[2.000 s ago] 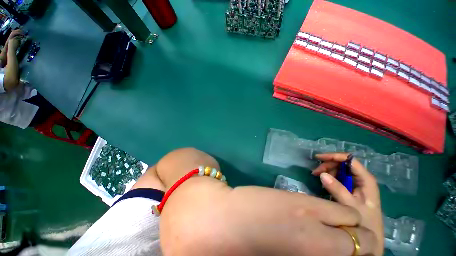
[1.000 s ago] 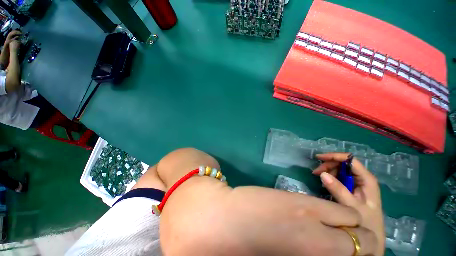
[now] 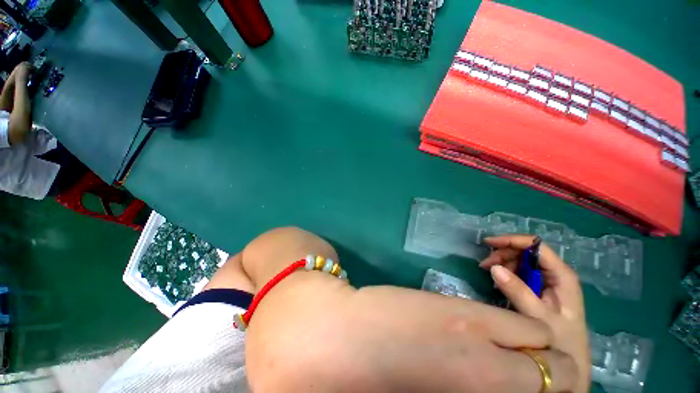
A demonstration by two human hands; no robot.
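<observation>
My left hand, with a gold ring and a red beaded bracelet on its wrist, lies across my right hand at the lower right; its fingertips are hidden. My right hand has its fingers curled around blue-handled cutters, whose dark end points up. A clear holder lies flat just beyond my right hand. A second clear holder is nearer, partly covered by my hands; another clear piece shows left of my fingers.
Red foam sheets carry silver components. Upright boards stand at the far side, stacked boards at the right edge. A white bin of small boards is below left. A black case and a person's arm are at left.
My hands and the cutters have not visibly moved. The other person's arm at the far left has shifted slightly.
</observation>
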